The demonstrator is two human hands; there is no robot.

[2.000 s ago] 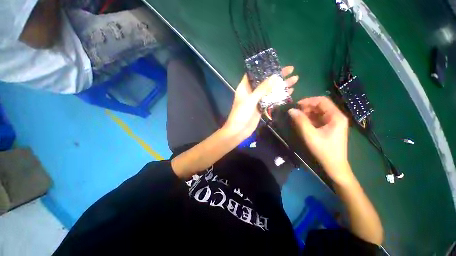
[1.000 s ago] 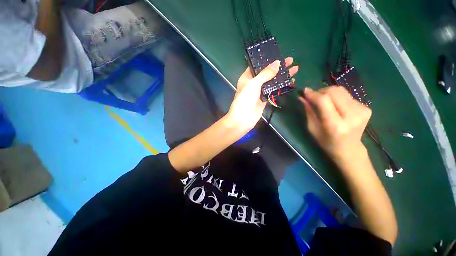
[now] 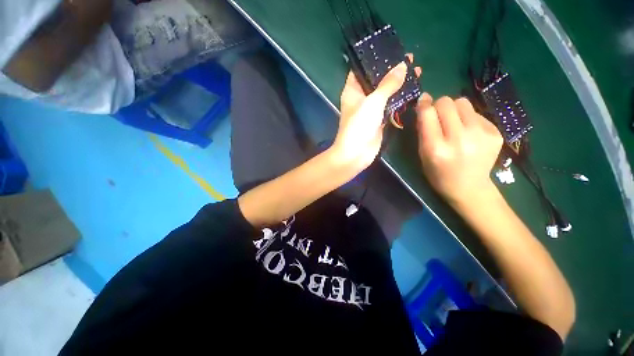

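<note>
My left hand (image 3: 365, 118) holds a black circuit board module (image 3: 379, 54) over the bench edge, thumb on its dotted face. Thin black cables run up from its far end; short red and yellow leads (image 3: 397, 116) show at its near end. My right hand (image 3: 459, 142) is beside that near end with curled fingers; whether it grips a lead cannot be told. A white plug end (image 3: 352, 208) hangs below, in front of my shirt. A second dotted module (image 3: 507, 110) lies on the green bench, its cables ending in white plugs (image 3: 553, 230).
The green bench (image 3: 445, 42) has a metal front edge and a pale curved strip (image 3: 591, 90). White connectors (image 3: 505, 174) lie near my right hand. A seated person's knee (image 3: 174, 42), blue stools (image 3: 184, 104) and a brown box (image 3: 38, 233) are at the left.
The held module and my left hand have moved up and slightly right in view. My right hand has moved up to the module's near end. White connectors now show beside my right wrist.
</note>
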